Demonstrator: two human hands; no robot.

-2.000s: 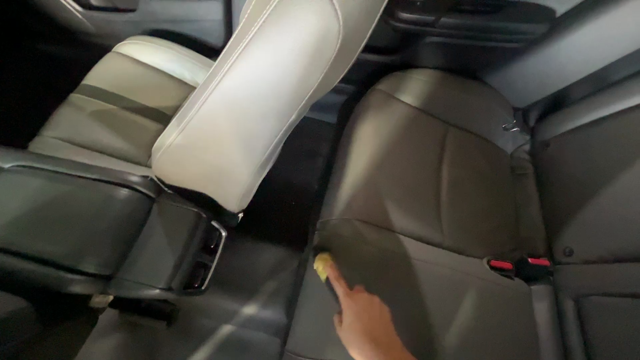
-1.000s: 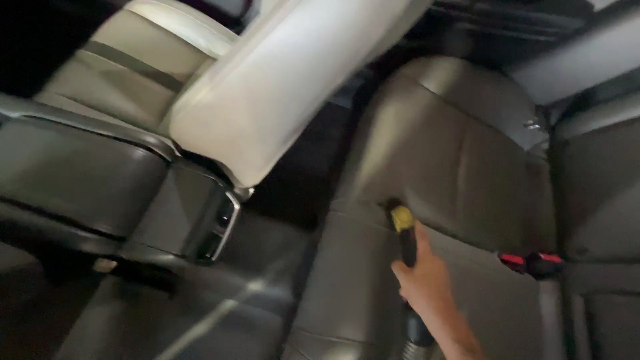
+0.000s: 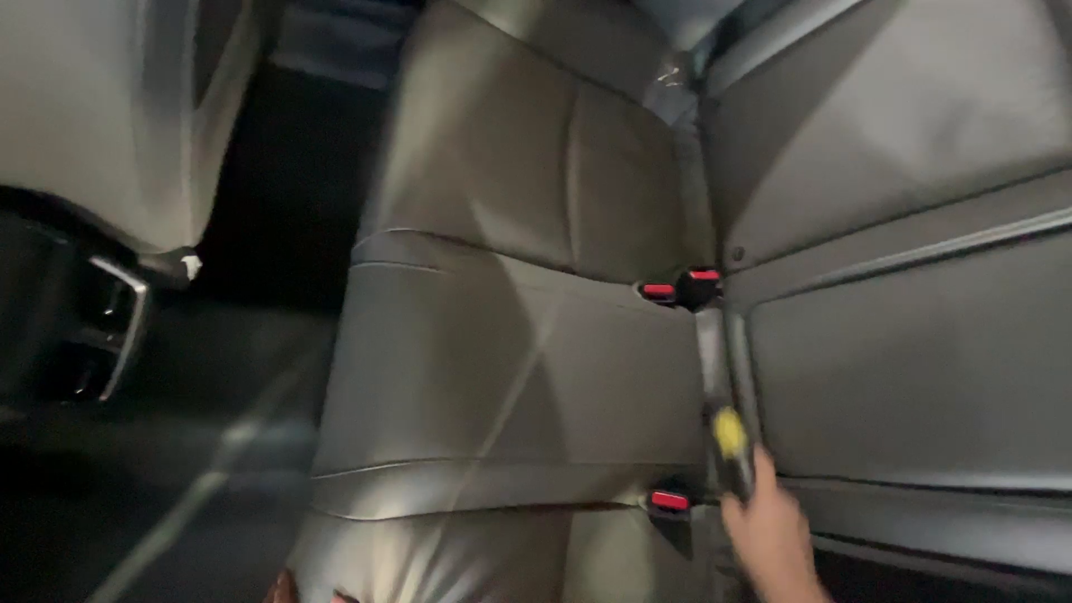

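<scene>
At the lower right my right hand (image 3: 770,519) is closed around a dark vacuum nozzle with a yellow part (image 3: 730,431). Its tip lies at the crease between the leather rear seat cushion (image 3: 519,360) and the seat backrest (image 3: 871,360), just above a seat belt buckle with a red button (image 3: 670,501). At the bottom edge, fingertips of my left hand (image 3: 289,588) show beside the front of the cushion; most of that hand is out of view. Motion blur softens the nozzle.
Two more red-buttoned buckles (image 3: 680,286) sit higher along the crease. At left are a light front seat back (image 3: 92,109), the rear of the center console with its metal trim (image 3: 134,327), and the dark floor (image 3: 226,435).
My right hand has moved with the nozzle from the cushion to the crease by the backrest. The view has shifted toward the backrest, and fingertips of my left hand have come into view.
</scene>
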